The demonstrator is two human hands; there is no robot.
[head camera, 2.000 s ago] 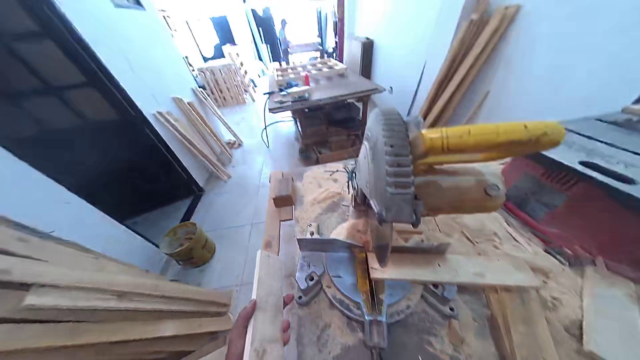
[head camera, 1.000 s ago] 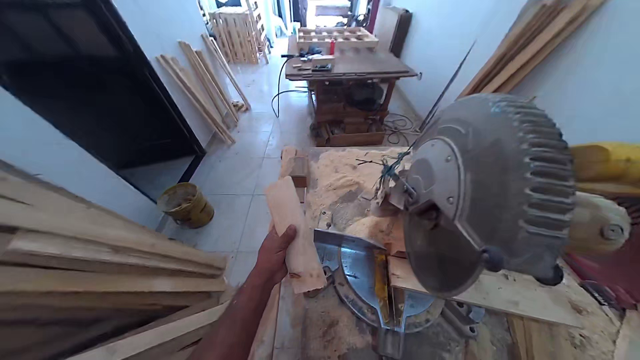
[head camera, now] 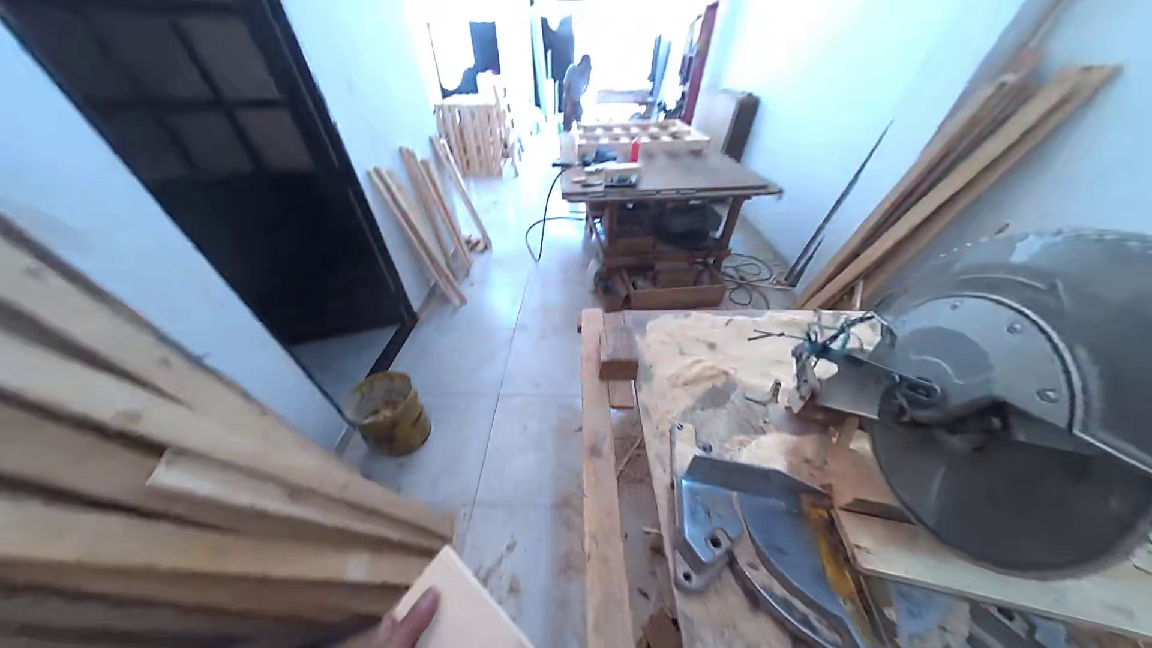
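At the bottom edge, my left hand (head camera: 405,621) grips a short, pale wooden board (head camera: 463,607), beside the end of a stack of planks (head camera: 225,495) on the left. My right hand is out of view. A miter saw (head camera: 981,405) stands at the right, its round blade and guard raised above the base. Its metal fence and turntable (head camera: 765,531) lie on the sawdust-covered bench. Another board (head camera: 972,562) rests on the saw base under the blade. A small wood block (head camera: 618,351) sits at the bench's far left corner.
A yellow bucket (head camera: 391,414) stands on the tiled floor by the dark door (head camera: 216,180). Wood strips lean on the left wall (head camera: 423,216) and long boards (head camera: 963,180) on the right. A worktable (head camera: 666,175) with cables beneath stands ahead. A person (head camera: 576,85) is far back.
My left hand has moved the short board from beside the saw fence down and left toward the plank stack. The saw head now shows at the far right, as the view has shifted.
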